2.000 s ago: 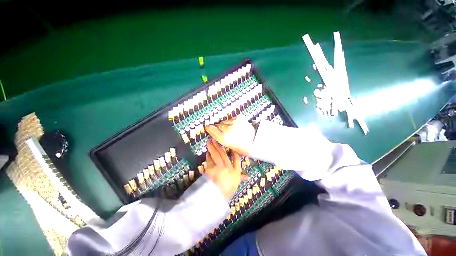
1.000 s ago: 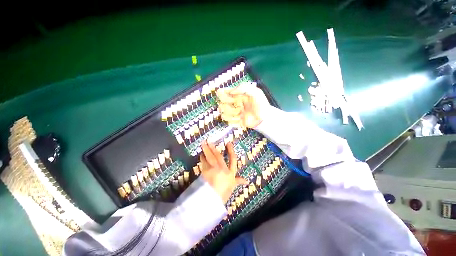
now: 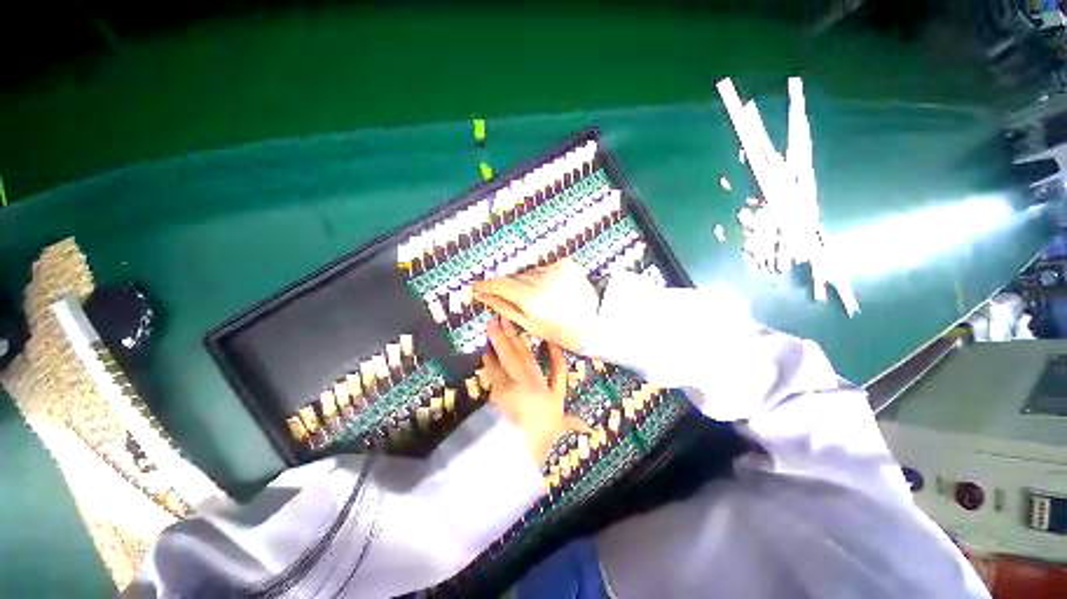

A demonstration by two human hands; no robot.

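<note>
A black tray (image 3: 307, 331) lies slanted on the green mat, with rows of small green circuit boards (image 3: 392, 404) that carry upright parts. White tips (image 3: 503, 208) top the upper rows and tan tips (image 3: 372, 372) the lower rows. My right hand (image 3: 544, 307) reaches over the middle rows, its fingertips at the tips near the left end of a row. My left hand (image 3: 529, 396) lies just below it, fingers spread over the rows, fingertips close to my right hand. Whether either hand grips a tip is too blurred to tell.
White strips (image 3: 799, 176) and small loose bits (image 3: 758, 234) lie right of the tray. A tan patterned sheet (image 3: 88, 439) with a long white strip is at left, beside a black round object (image 3: 122, 316). A grey knobbed box (image 3: 995, 451) stands at lower right.
My right hand has moved down and left from the upper rows to the middle rows, beside my left hand. My left hand has stayed over the same rows. The view has shifted slightly.
</note>
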